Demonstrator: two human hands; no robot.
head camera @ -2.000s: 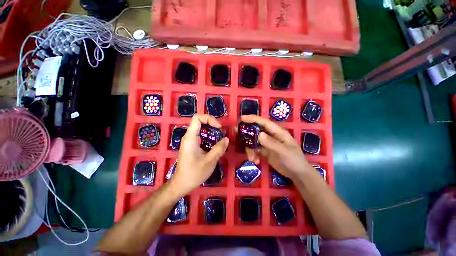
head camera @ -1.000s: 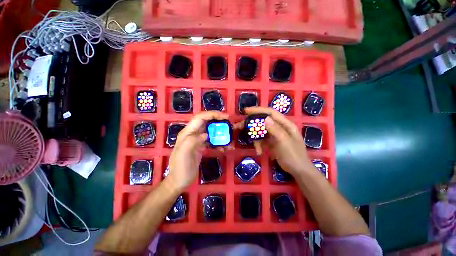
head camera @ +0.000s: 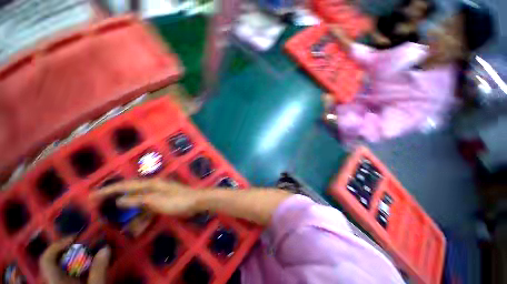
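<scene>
The picture is blurred and tilted. The red-orange foam tray (head camera: 158, 112) fills the lower left, with dark strapless watches in its pockets. One watch in a pocket has a lit, multicoloured screen (head camera: 149, 163). My left hand (head camera: 51, 265), cut off by the bottom edge, holds a watch with a lit, colourful screen (head camera: 76, 259) between its fingers. My right hand (head camera: 158, 197) is over the tray's middle, its fingers stretched left. A blue-lit watch (head camera: 129, 214) shows just below its fingers; whether the hand grips it is unclear.
The wide-pocket tray (head camera: 94, 77) lies beyond the watch tray, with white pucks and cable between. A person in a pink smock (head camera: 400, 94) sits to the right by another red-orange tray (head camera: 328, 61). A partly filled tray (head camera: 408, 227) stands at lower right. The bench has a green mat (head camera: 239, 133).
The view has swung right, bringing the person and more trays into sight. The hands have moved apart; the left hand's watch now shows a colourful screen instead of blue.
</scene>
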